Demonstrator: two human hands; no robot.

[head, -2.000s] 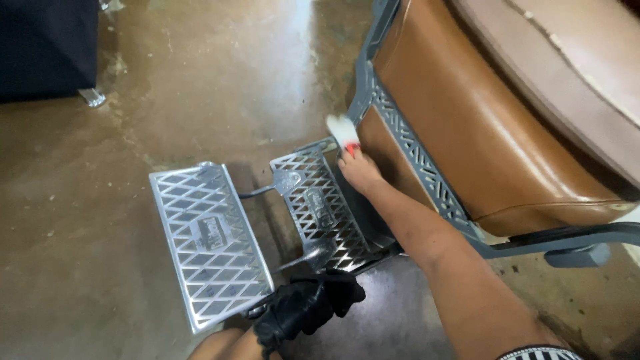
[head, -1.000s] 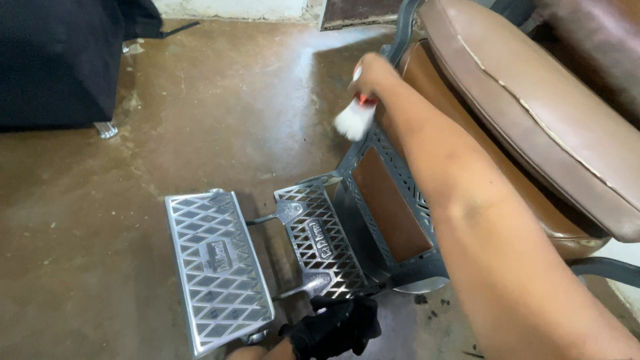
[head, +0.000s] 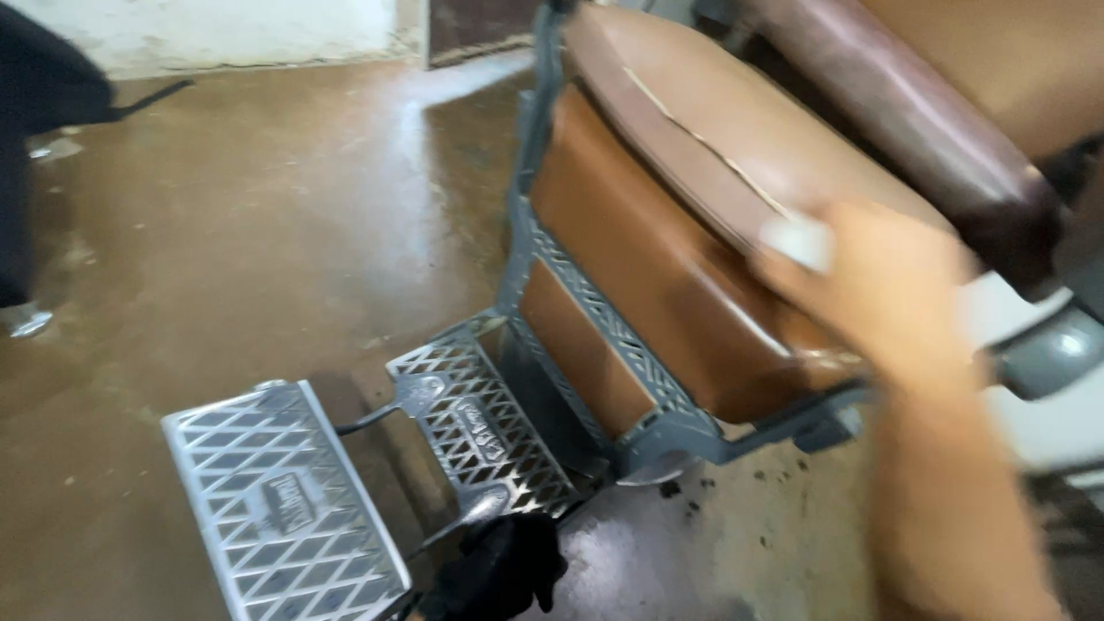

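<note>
A barber's chair with a brown leather seat and a grey metal frame stands at the right. My bare right hand, blurred, is closed on a small brush with white bristles, over the edge of the light brown seat cushion. Its handle is hidden by the hand. Below the seat are a patterned metal step and a larger metal footrest plate. My left hand, in a black glove, is beside the lower end of the step; whether it grips anything cannot be told.
A dark piece of furniture with shiny feet stands at the left. A pale wall is at the back. The chair's armrest pad and a grey metal part are at the right. Dark bits lie on the floor.
My right hand, with the brush, has moved from the lower front of the chair, up past the frame's far side, and across to the near side of the seat. The gloved hand stays near the step.
</note>
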